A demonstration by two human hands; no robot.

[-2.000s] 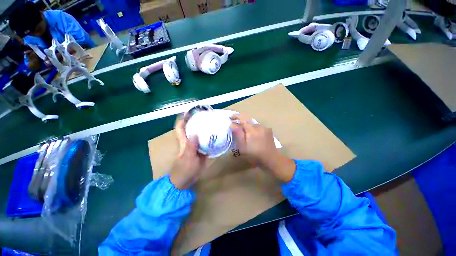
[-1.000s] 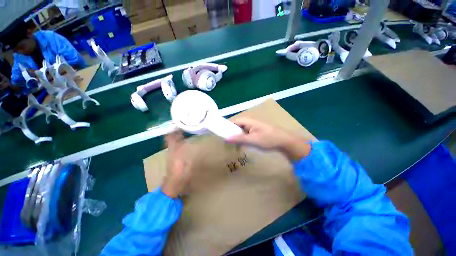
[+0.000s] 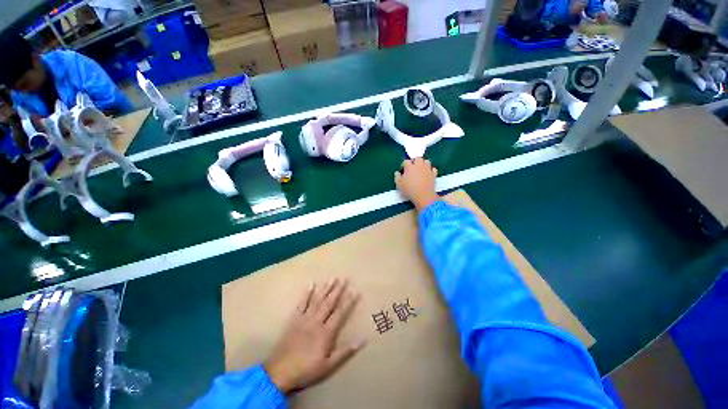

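A white headband (image 3: pixel 420 142) with one round ear cup (image 3: pixel 418 101) lies on the conveyor belt, its arch towards me and its ends pointing away. My right hand (image 3: pixel 417 180) reaches over the pale rail and its fingertips are at the near edge of this headband; whether they still grip it cannot be told. My left hand (image 3: pixel 317 335) is empty, with fingers spread over the cardboard work sheet (image 3: pixel 271 319), left of the printed characters.
White-and-pink headphones (image 3: pixel 251 149) lie further left on the belt, others right. Bare headbands (image 3: pixel 100 188) stand at the far left. Bagged curved pieces (image 3: pixel 76 351) lie at the lower left. A parts tray (image 3: pixel 217 105) and a seated person (image 3: pixel 68 76) are across the belt. A metal post (image 3: pixel 615 80) rises at right.
The headband with its ear cup has moved from above the sheet onto the belt, carried by my right hand. My left hand has lowered towards the sheet. The view has shifted.
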